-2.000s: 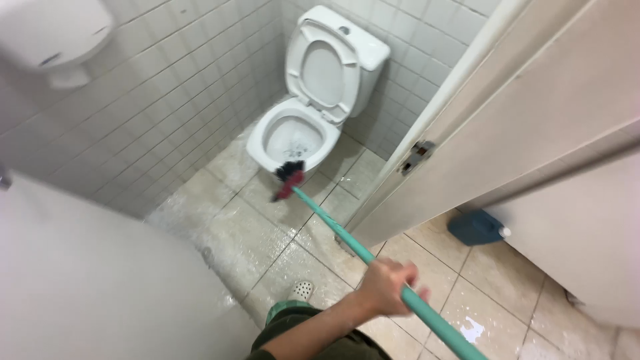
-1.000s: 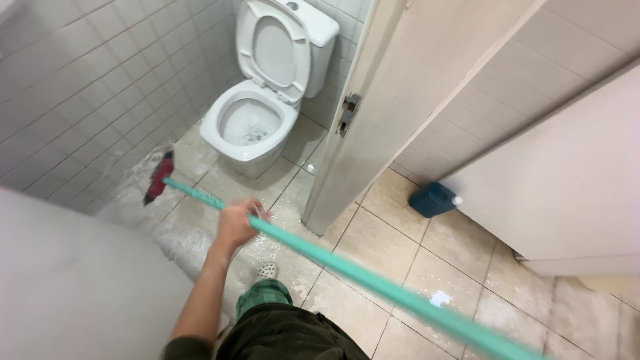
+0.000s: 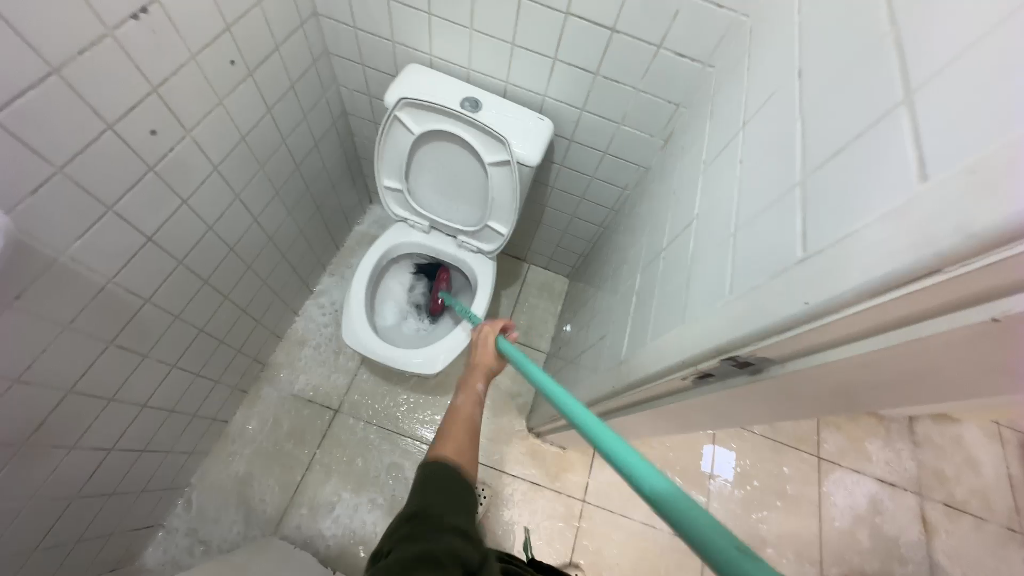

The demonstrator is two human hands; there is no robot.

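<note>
My left hand (image 3: pixel 490 346) is closed around the green pole (image 3: pixel 608 440) of a broom, close to its brush end. The broom's red head (image 3: pixel 440 292) with dark bristles sits inside the bowl of a white toilet (image 3: pixel 408 360), in foamy water. The raised seat and lid (image 3: pixel 448 176) lean against the cistern (image 3: pixel 480 112). From my left hand the pole runs down to the lower right edge of the view. My right hand is not in view.
White tiled walls (image 3: pixel 200 160) stand left of and behind the toilet. A partition edge with a metal latch plate (image 3: pixel 732 368) is on the right. The tiled floor (image 3: pixel 360 448) is wet, with foam along the left wall.
The broom head has moved from the wet floor left of the toilet into the bowl. My left hand still grips the pole. The view has shifted closer to the toilet.
</note>
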